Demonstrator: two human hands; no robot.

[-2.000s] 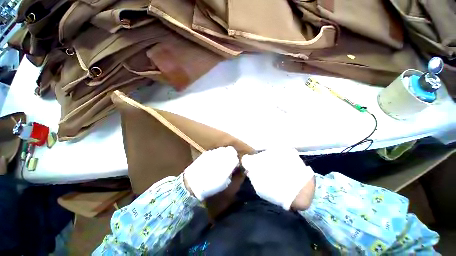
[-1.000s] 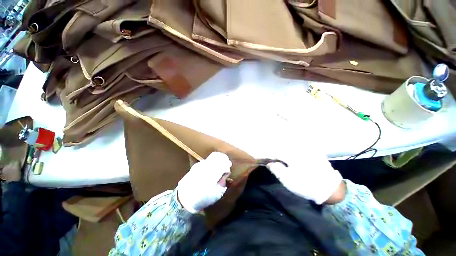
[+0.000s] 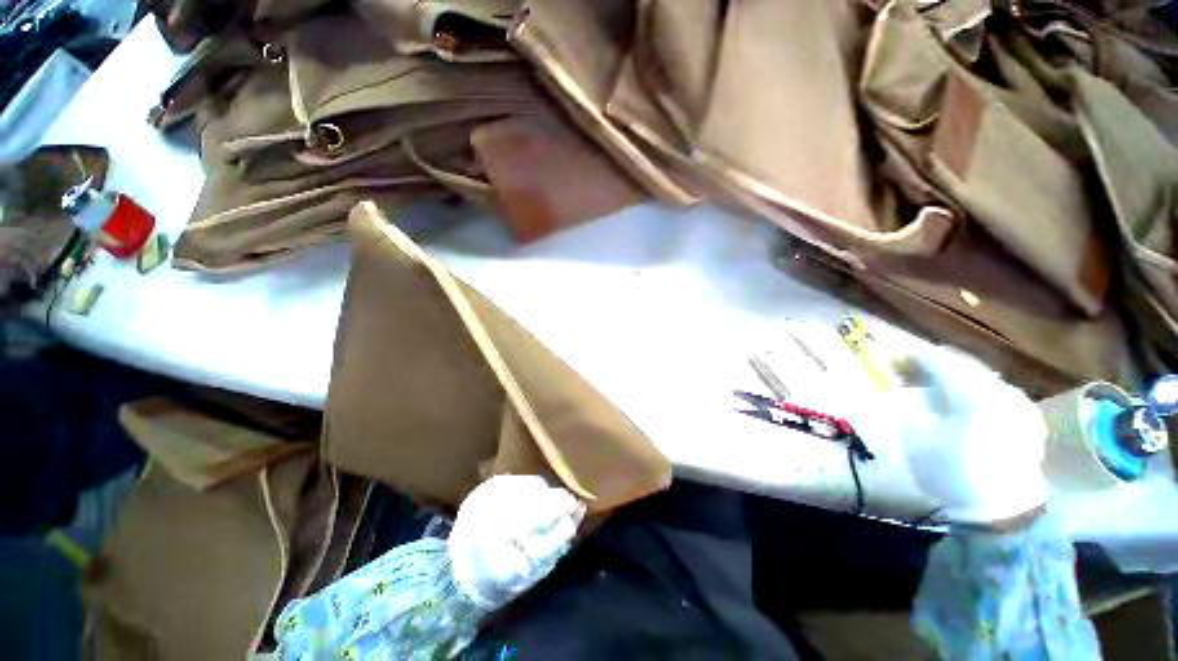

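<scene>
The brown bag body (image 3: 407, 375) stands partly over the table edge in front of me, its pale tan binding (image 3: 485, 342) running down to my left hand. My left hand (image 3: 514, 536), in a white glove, is closed on the bag's lower edge. My right hand (image 3: 975, 433), gloved and blurred, is at the right of the table beside a yellow-handled tool (image 3: 868, 355); its fingers and anything in them cannot be made out. Red and black thread snips (image 3: 801, 417) lie on the table between my hands, with a dark cord.
A large heap of brown bags (image 3: 775, 116) covers the table's far side. A whitish tub (image 3: 1079, 433) with a blue-and-silver top stands at the right. A red bottle (image 3: 127, 226) is at the far left. More brown bag pieces (image 3: 194, 555) hang below the table edge, lower left.
My right hand has moved away from the bag to the right over the table. The snips now lie on the table. My left hand still holds the bag. The view has shifted.
</scene>
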